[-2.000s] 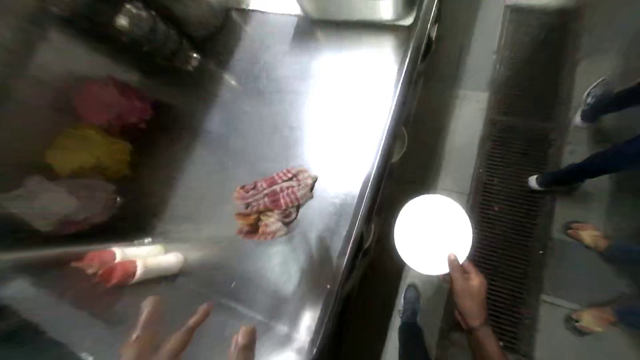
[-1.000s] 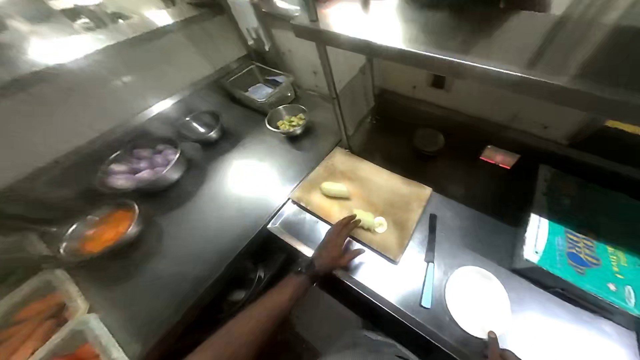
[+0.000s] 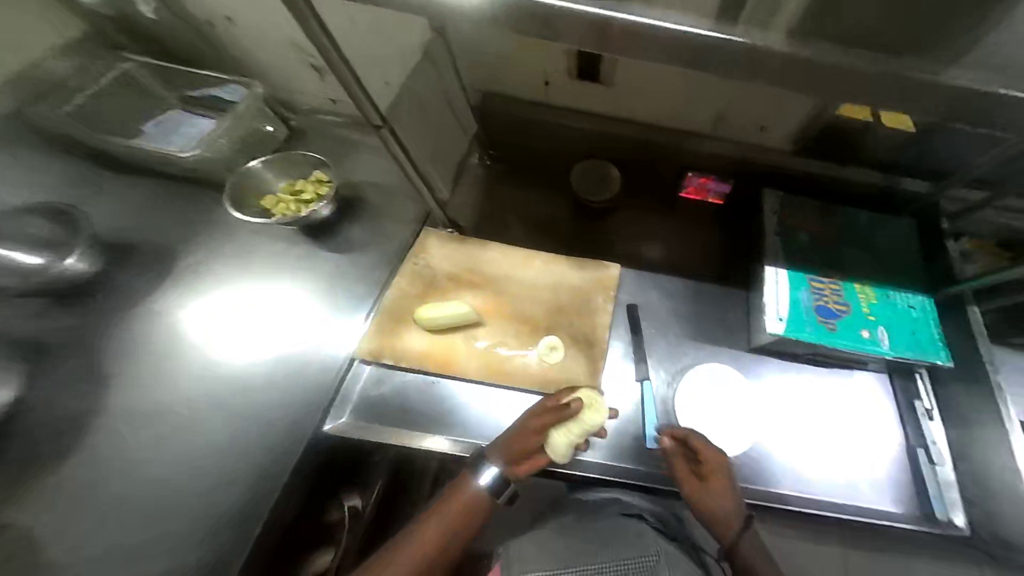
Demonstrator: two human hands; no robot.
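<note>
My left hand (image 3: 538, 436) holds a stack of pale peeled vegetable slices (image 3: 578, 426) over the counter's front edge, just below the cutting board (image 3: 512, 272). On the board lie a peeled pale vegetable piece (image 3: 446, 315) and one round slice (image 3: 551, 350). Right of the board rests a knife (image 3: 649, 404) with a dark blade and light blue handle. My right hand (image 3: 704, 472) is beside the handle's end and the lower edge of a round white plate (image 3: 714, 410); whether its fingertips touch either one cannot be told.
A steel bowl of cut green pieces (image 3: 280, 189) stands at the upper left, near a clear rectangular container (image 3: 172, 120). A green printed box (image 3: 864, 316) sits at the right, above a tray edge with several utensils (image 3: 930, 448). A shelf post (image 3: 376, 120) rises behind the board.
The view has swung from another counter to the cutting board. Since one second ago, my left hand has lifted slices off the board. My right hand has moved left along the plate's lower edge.
</note>
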